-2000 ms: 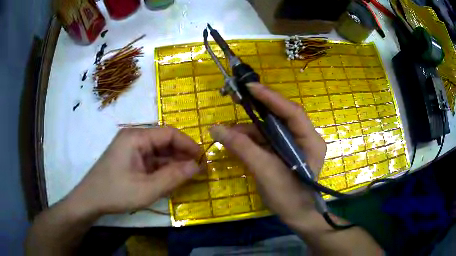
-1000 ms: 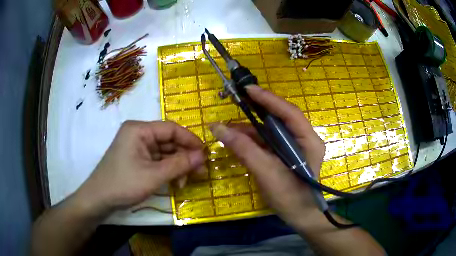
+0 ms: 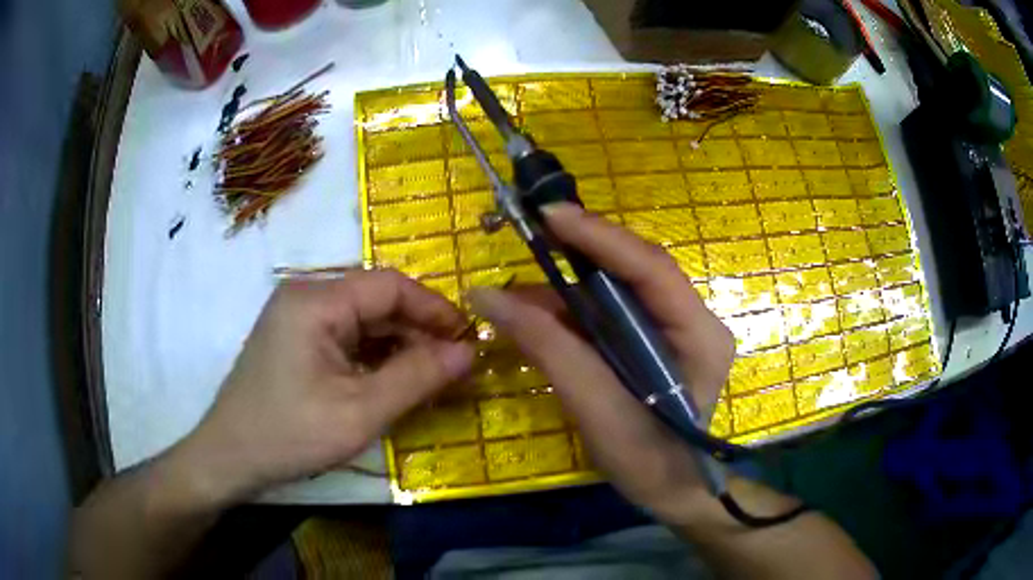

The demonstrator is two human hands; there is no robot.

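A glossy yellow flexible heater panel [image 3: 634, 170] with brown grid lines lies flat on the white bench. My right hand [image 3: 634, 351] holds the black soldering iron [image 3: 617, 306] across the palm, its tip pointing up and away above the panel's far left part. My left hand [image 3: 351, 363] is over the panel's left edge, thumb and index finger pinched on a thin dark lead wire [image 3: 470, 329]. My right thumb and finger are close to that wire's other side; whether they touch it is unclear. Another lead wire [image 3: 312, 272] sticks out past the panel's left edge.
Loose lead wires [image 3: 270, 153] are piled left of the panel. White-ended leads [image 3: 702, 96] lie on its far side. A carton [image 3: 680, 34], a round tin [image 3: 818, 43] and red-handled cutters [image 3: 867, 34] stand or lie beyond. A black box [image 3: 963, 215] is at right, cans [image 3: 187, 40] far left.
The soldering iron and my right hand have shifted slightly left. My left hand has changed its finger pose slightly near the wire. The view has also shifted a little.
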